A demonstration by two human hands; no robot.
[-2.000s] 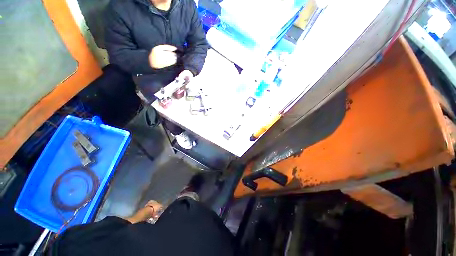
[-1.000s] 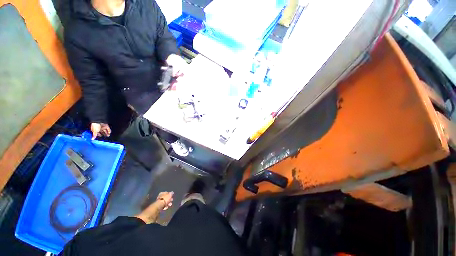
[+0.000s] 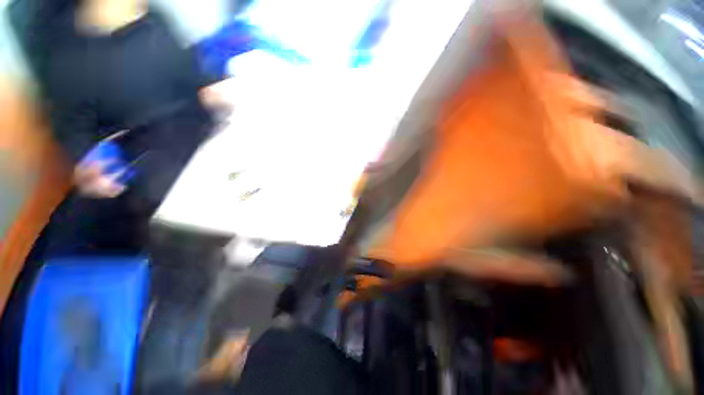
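Observation:
The frame is strongly blurred. My left hand point(image 3: 228, 353) is low in the picture, small and smeared, over the dark floor area; its fingers cannot be made out. My right hand is not in view. The white tabletop point(image 3: 270, 166) lies ahead of me, with small dark parts point(image 3: 248, 194) on it, too blurred to name. The blue bin point(image 3: 139, 308) is at the lower left, with a dark blurred shape inside.
Another person point(image 3: 123, 73) in dark clothing stands at the upper left, one hand near the tabletop's edge, the other by a blue object point(image 3: 116, 160). The orange machine panel point(image 3: 478, 170) is at the right.
The view has swung, so the table sits lower and further left. The other person's lower hand has risen from the bin's edge and is now at a blue object.

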